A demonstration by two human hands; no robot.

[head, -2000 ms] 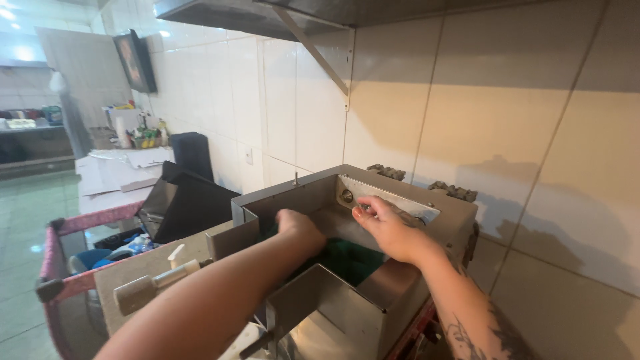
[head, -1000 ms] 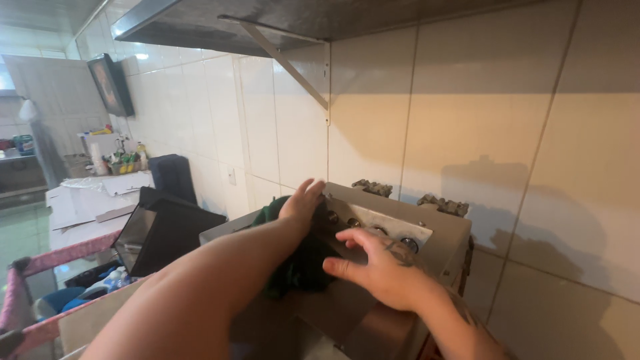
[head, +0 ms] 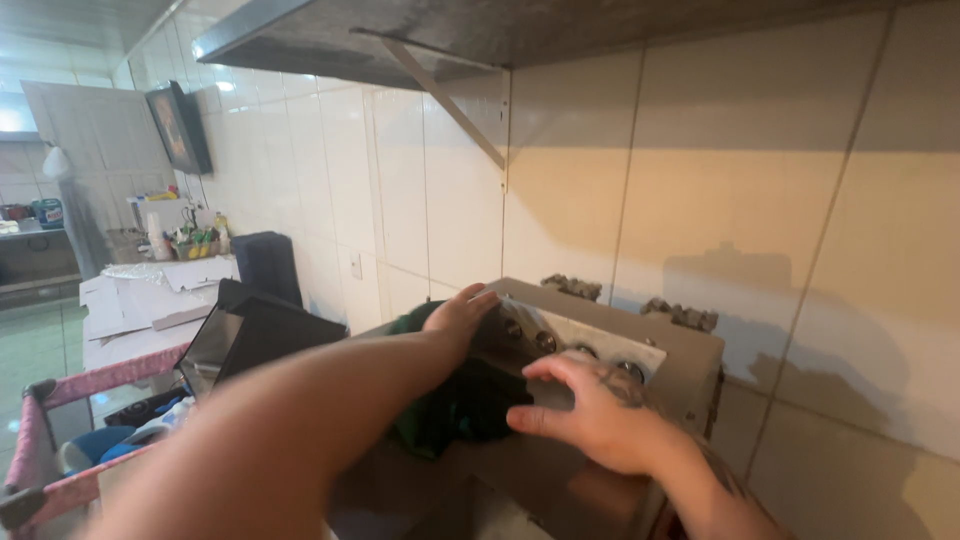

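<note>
A dark green cloth (head: 457, 409) lies bunched in and over the opening of a metal machine housing (head: 694, 356). Reaching over the cloth, my left hand (head: 459, 319) has its fingertips at the housing's back edge, beside a pale panel (head: 619, 334) with a row of round metal fittings (head: 545, 343). Whether the left hand grips any cloth is hard to see. My right hand (head: 592, 405) hovers just right of the cloth, in front of the fittings, with thumb and fingers apart and nothing between them.
A metal shelf (head: 420, 45) on a bracket (head: 450, 105) overhangs the machine. Behind it stands a tiled wall (head: 712, 187). To the left are a pink-edged playpen (head: 112, 375) holding various items, a black angular object (head: 255, 330) and a table with white sheets (head: 120, 307).
The green cloth, low inside the housing two seconds ago, has come up into and over its opening. My left hand has moved up and across to the back edge.
</note>
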